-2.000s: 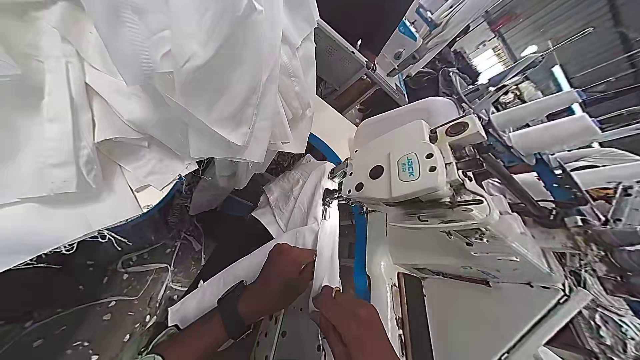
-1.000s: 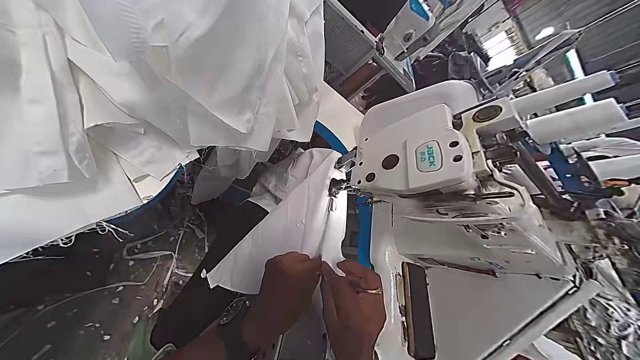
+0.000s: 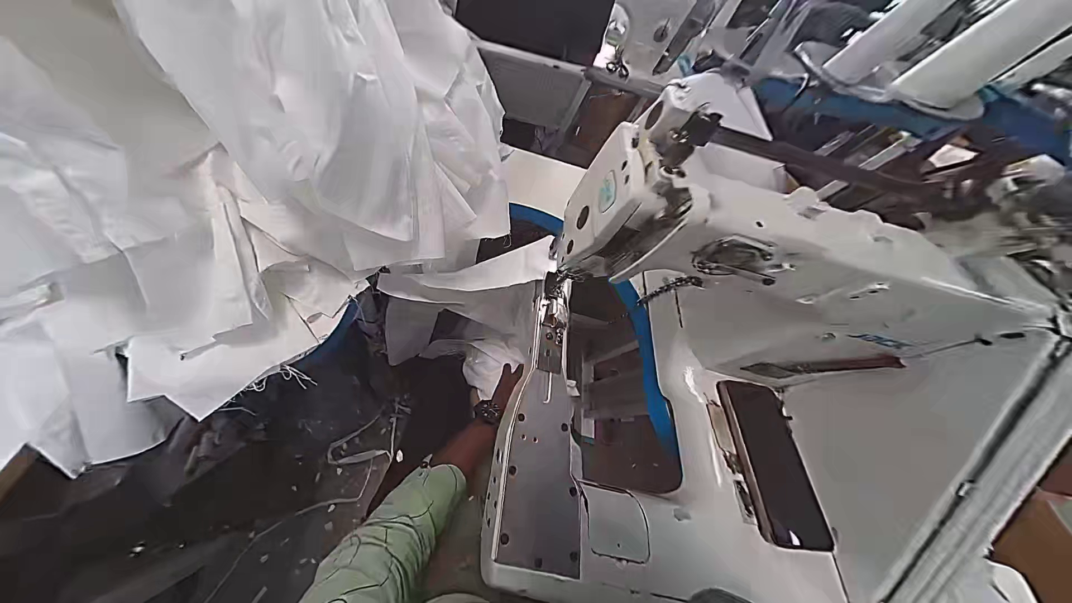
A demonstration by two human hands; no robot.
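Note:
A white industrial sewing machine head (image 3: 611, 197) stands over a narrow arm with a metal plate (image 3: 540, 469). White fabric (image 3: 469, 280) runs from the needle area to the left and hangs beside the arm. My left hand (image 3: 502, 392), with a dark watch on its wrist, reaches down at the arm's left side against a bunched part of white cloth (image 3: 488, 366). The machine arm partly hides its fingers, so its grip is unclear. My right hand is out of view.
A large pile of white cut fabric (image 3: 276, 201) covers the upper left. A dark phone-like device (image 3: 779, 465) lies on the machine's white table at the right. White thread cones (image 3: 988, 50) stand at the top right, beside a blue-edged opening (image 3: 657, 410).
Both hands were together on the white cloth in front of the needle. My left hand has moved down beside the arm, my right hand has left the view, and the metal plate is uncovered.

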